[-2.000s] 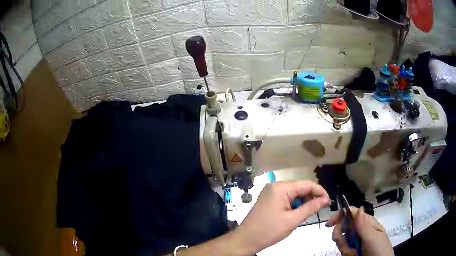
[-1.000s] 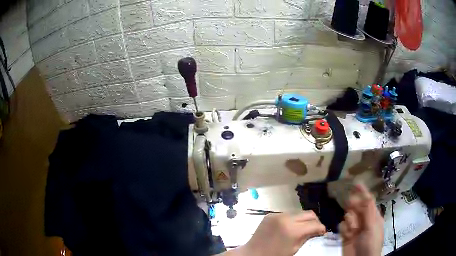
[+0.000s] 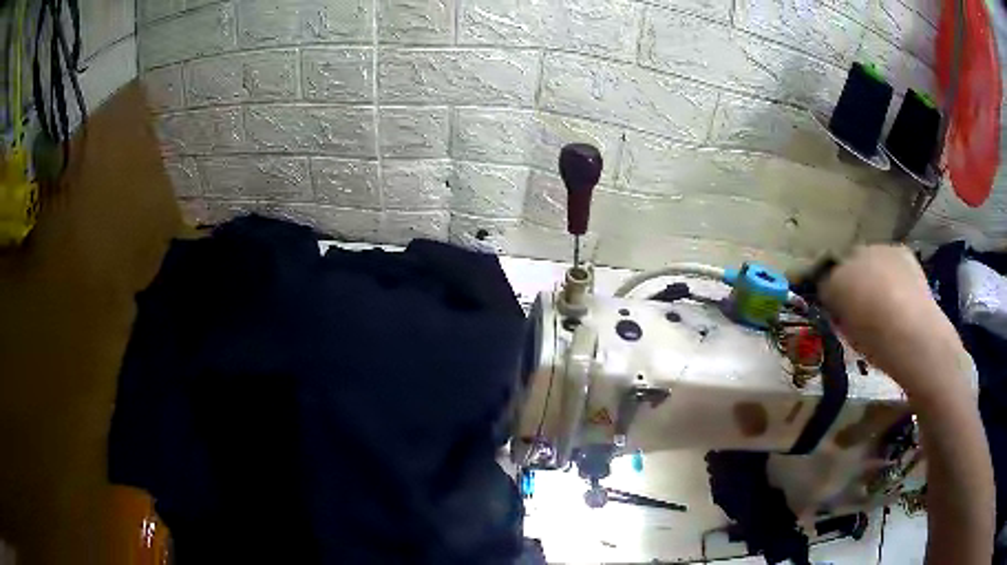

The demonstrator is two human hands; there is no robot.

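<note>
My right hand (image 3: 878, 289) is blurred and reaches over the top of the cream-white sewing machine (image 3: 696, 381) at the right. A dark bit shows by its fingers, and I cannot tell if it holds anything. My left hand is not in view. A large navy-black cloth (image 3: 320, 408) lies left of the machine head. A thin dark tool (image 3: 646, 502), perhaps tweezers, lies on the white table right of the lit needle area (image 3: 596, 491).
A screwdriver (image 3: 579, 188) stands upright at the head's left end. A blue-and-green spool (image 3: 759, 296) sits on the machine. Black cones (image 3: 861, 108) stand at the upper right. Black scraps (image 3: 756, 502) lie under the arm. A brown board (image 3: 77, 353) is at the left.
My right hand has moved up over the machine top from the front. My left hand has left the picture. The blue-handled tool seen earlier in my right hand is no longer visible there. The view has shifted.
</note>
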